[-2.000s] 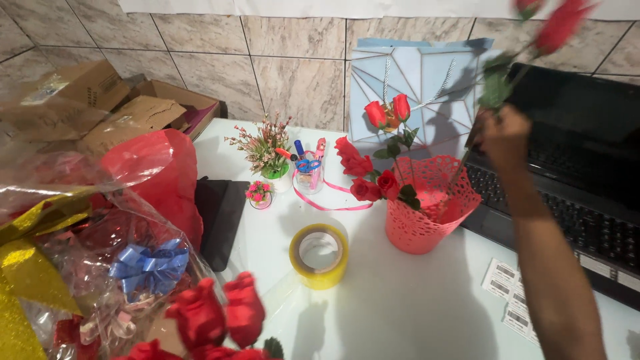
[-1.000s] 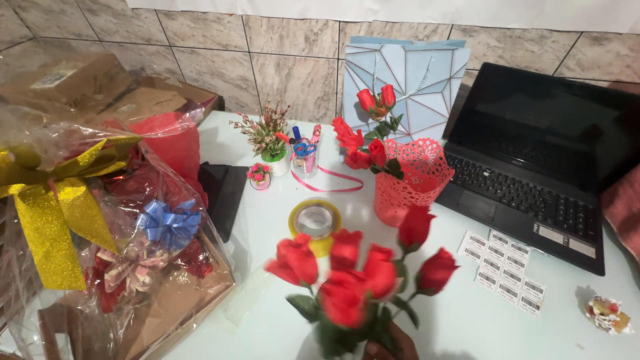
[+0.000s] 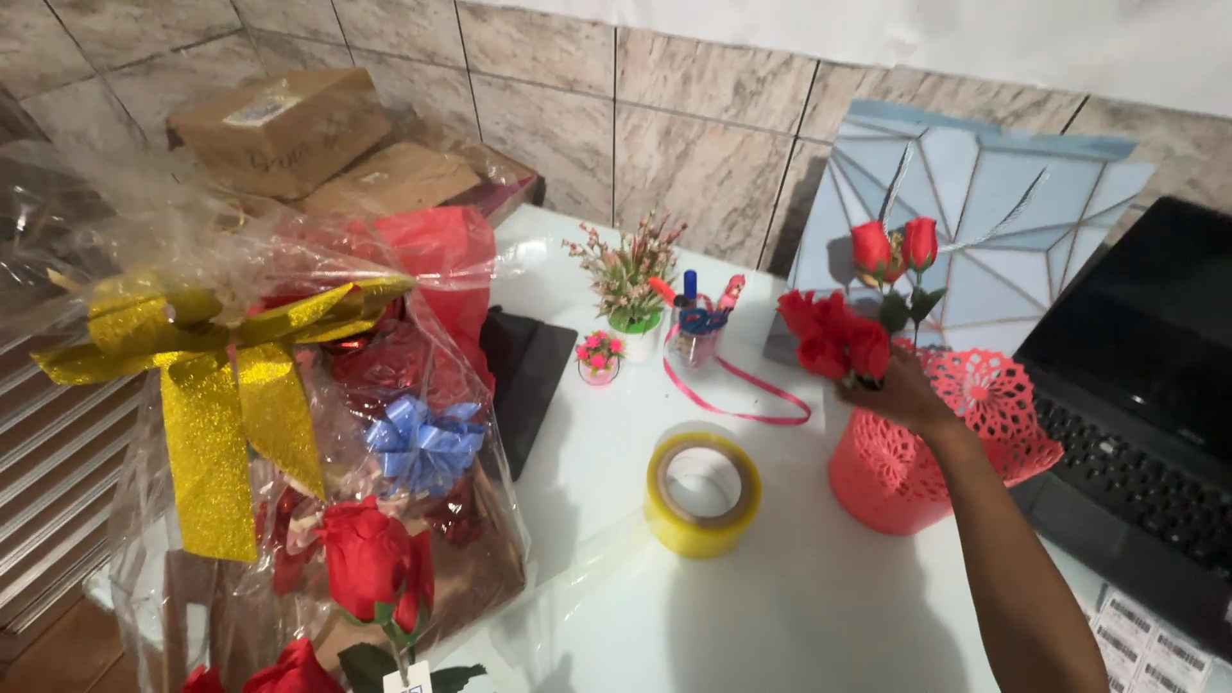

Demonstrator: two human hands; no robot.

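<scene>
My right hand [image 3: 895, 390] is closed around the stems of red artificial roses [image 3: 833, 332] at the rim of a coral lace-cut plastic basket [image 3: 890, 472]. Two more rosebuds [image 3: 895, 248] rise just above the hand. At the bottom left, other red artificial roses [image 3: 364, 558] with a white tag stand in front of a cellophane-wrapped gift; whatever holds them is below the frame. My left hand is not visible. A roll of clear yellowish packing tape [image 3: 703, 496] rests on the white table, left of the basket.
The wrapped gift has a gold glitter bow [image 3: 207, 385] and a blue bow [image 3: 423, 443]. Behind are cardboard boxes [image 3: 289, 135], a potted plant [image 3: 630, 269], a pen cup [image 3: 695, 337] and pink ribbon [image 3: 741, 393]. A patterned gift bag [image 3: 1020, 231] and a laptop [image 3: 1145, 327] stand right.
My right hand, raised with a rose two seconds ago, is now at the basket, gripping stems there. The bunch of roses low in the middle a second ago now shows at the bottom left.
</scene>
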